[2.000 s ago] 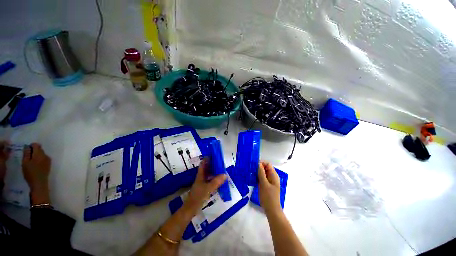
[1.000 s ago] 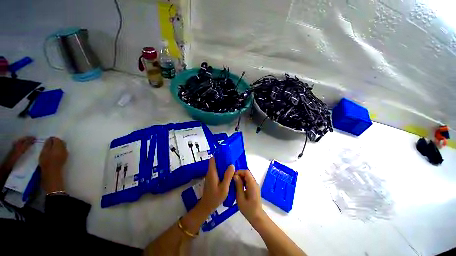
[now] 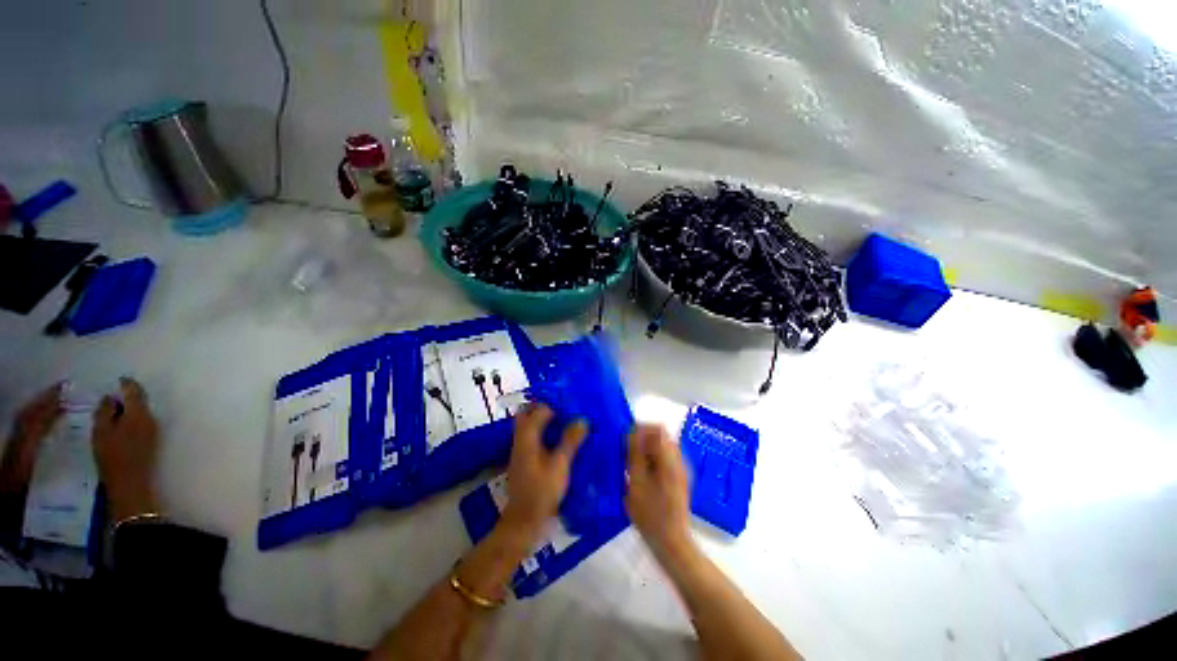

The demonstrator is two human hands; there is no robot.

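My left hand (image 3: 540, 471) and my right hand (image 3: 658, 480) hold a blue piece (image 3: 595, 426) between them, blurred; it looks like a blue tray, but how many layers it has I cannot tell. Printed retail boxes with blue edges (image 3: 310, 446) lie spread to the left of my hands. Another printed box (image 3: 549, 558) lies partly hidden under my hands. A single blue blister tray (image 3: 719, 470) lies flat, recesses up, just right of my right hand.
A teal basin (image 3: 527, 305) and a grey basin (image 3: 707, 331) heaped with black cables stand behind. A blue tray stack (image 3: 897, 280) is near the wall, clear plastic pieces (image 3: 927, 452) at right. Another person's hands (image 3: 125, 439) hold a white box at left. A kettle (image 3: 187, 165) stands behind.
The two blue pieces, apart two seconds ago, have come together between my hands. The piece has moved and blurred since a second ago. The view has shifted slightly.
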